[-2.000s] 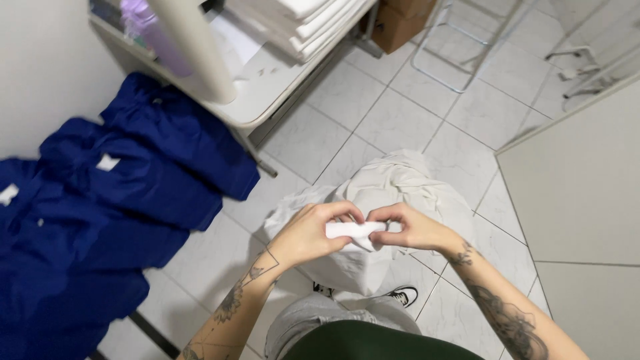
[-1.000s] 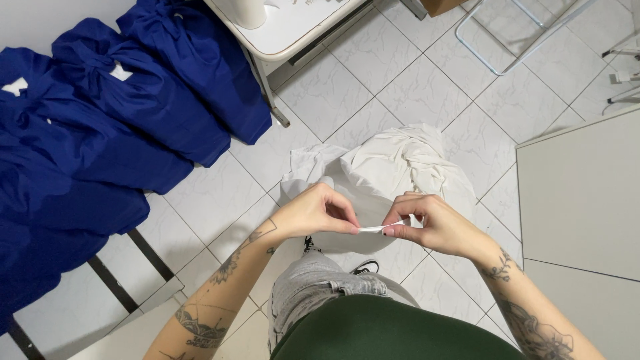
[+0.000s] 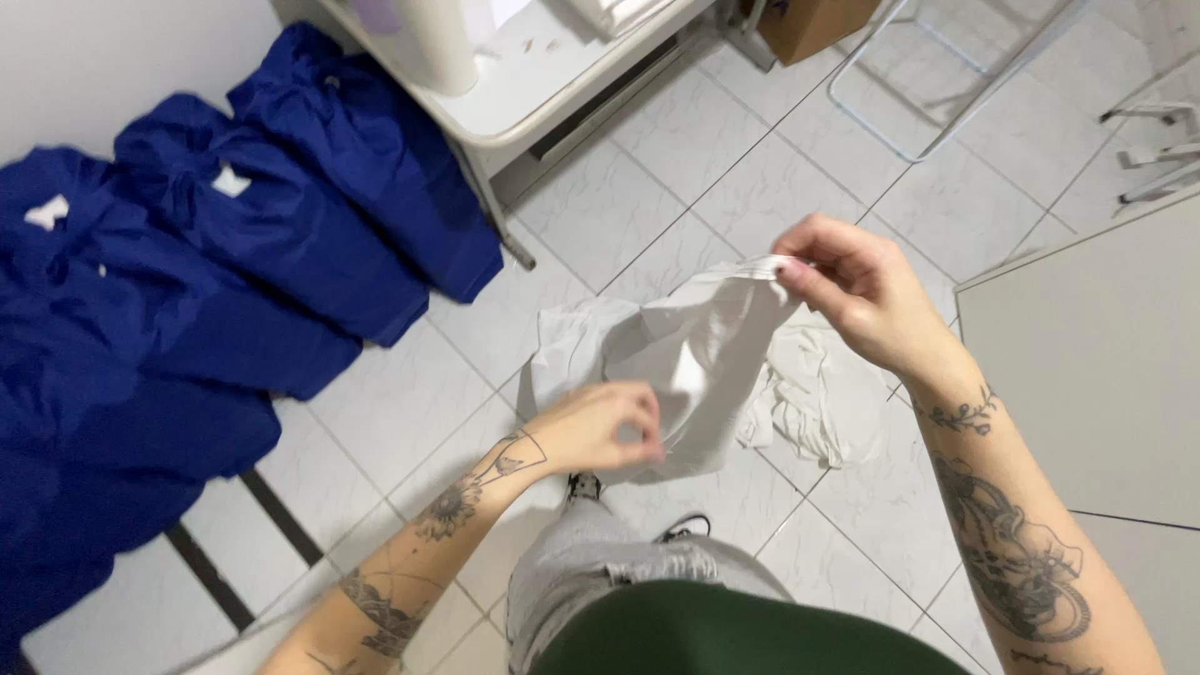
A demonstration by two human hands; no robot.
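My right hand pinches the edge of a thin white cloth between thumb and fingertips. The cloth hangs down from it toward the left, over a heap of white fabric on the tiled floor. My left hand is a little blurred in front of the cloth's lower left part. Its thumb and fingers curl with a gap between them, and nothing shows in them. Where the hanging cloth ends and the heap begins is hard to tell at the left.
Bulging dark blue fabric bundles line the wall at left. A white table holds folded white cloth and a white cylinder. Beyond it are a cardboard box and a metal folding frame. A pale panel stands at right.
My hands were close together, pinching a small white piece of material; now they are apart. The right hand is farther up and right, holding up white cloth, and the left has let go.
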